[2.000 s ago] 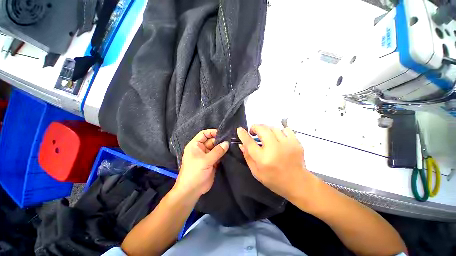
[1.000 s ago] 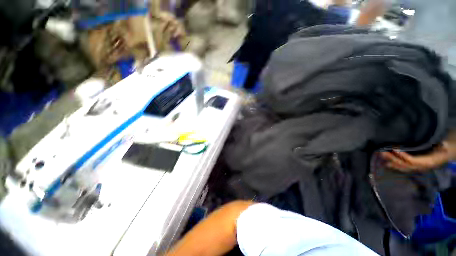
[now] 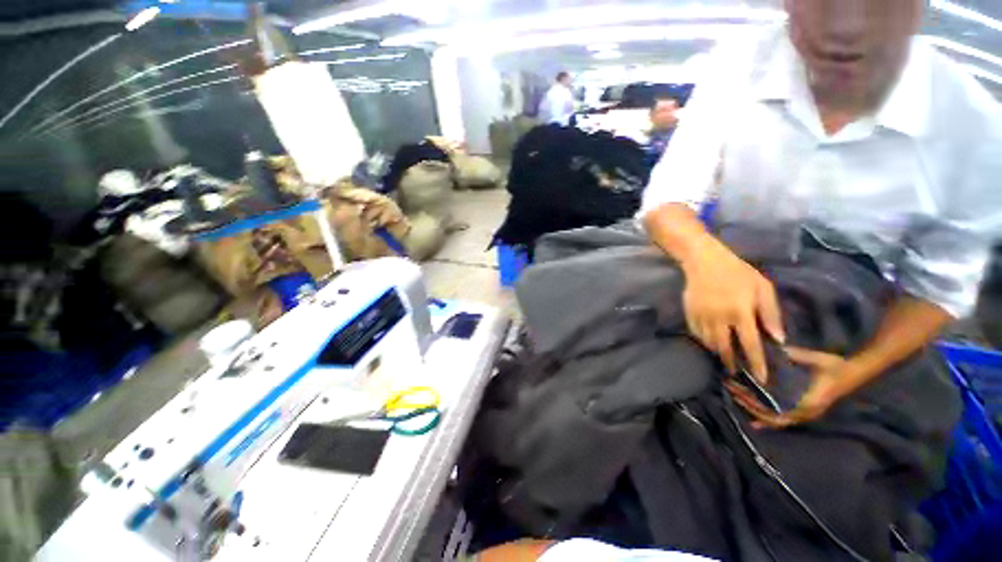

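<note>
Neither of my hands is in view. Only a strip of my forearm and pale sleeve shows at the bottom edge. A large heap of dark grey garments point(image 3: 615, 384) lies in front of me, right of the machine table, with pale seam lines on its lower part. Another person's two hands rest on the heap and touch a garment edge point(image 3: 760, 392) there.
That person in a white shirt point(image 3: 703, 143) stands behind the heap. At left is the white sewing machine point(image 3: 264, 406) with a blue stripe, on its table point(image 3: 423, 483). A smartphone point(image 3: 334, 448) and scissors point(image 3: 413, 408) lie there. A blue crate point(image 3: 972, 439) is at right.
The view has swung up and away from the garment on the table to the heap and the other person. My hands, seen pinching cloth two seconds ago, have left the picture.
</note>
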